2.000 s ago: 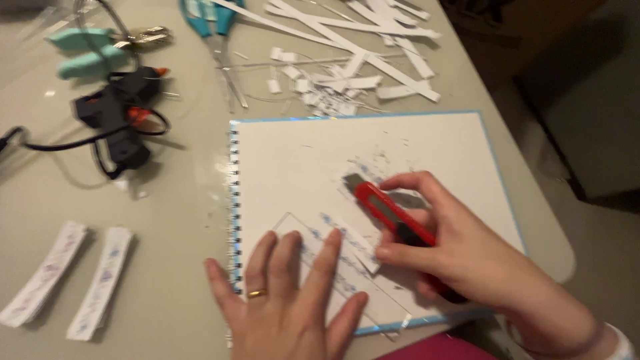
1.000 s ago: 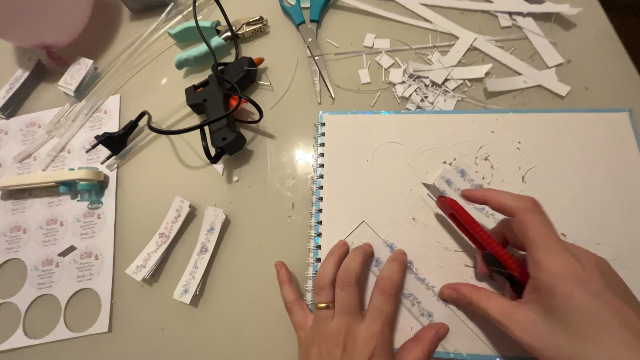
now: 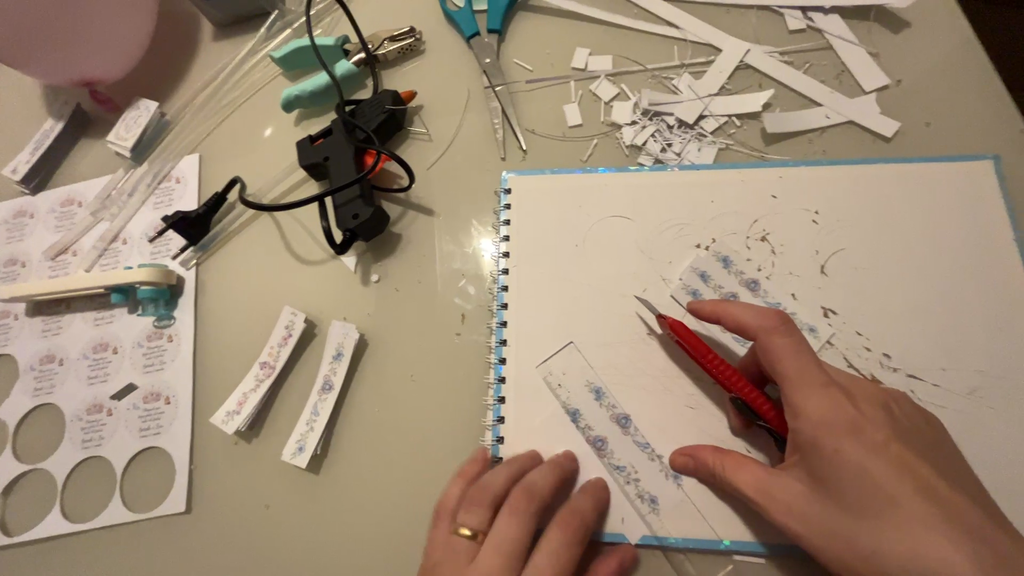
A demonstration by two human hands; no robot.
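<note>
My right hand (image 3: 832, 432) holds a red utility knife (image 3: 724, 372), its blade pointing to the upper left over a spiral-bound pad (image 3: 896, 232). Under and beyond its fingers lies a floral-printed paper piece (image 3: 720, 276). My left hand (image 3: 520, 520), with a ring on one finger, rests at the pad's lower left corner, fingers slightly bent. Beside both hands a clear straight-edged strip, apparently a ruler (image 3: 560, 360), lies slanted over paper printed with blue flowers (image 3: 620, 420). Whether the left fingertips press on it cannot be told.
Left of the pad lie two stacks of floral strips (image 3: 260, 372), (image 3: 324, 392). A black glue gun (image 3: 352, 168), mint-handled pliers (image 3: 320, 76), scissors (image 3: 492, 72) and paper scraps (image 3: 672, 120) lie behind. A sheet with round cutouts (image 3: 180, 344) and a circle cutter (image 3: 96, 284) lie far left.
My left hand has moved down off the floral paper and clear strip, which show more fully. The knife stays in my right hand. The view has shifted since the earliest frame.
</note>
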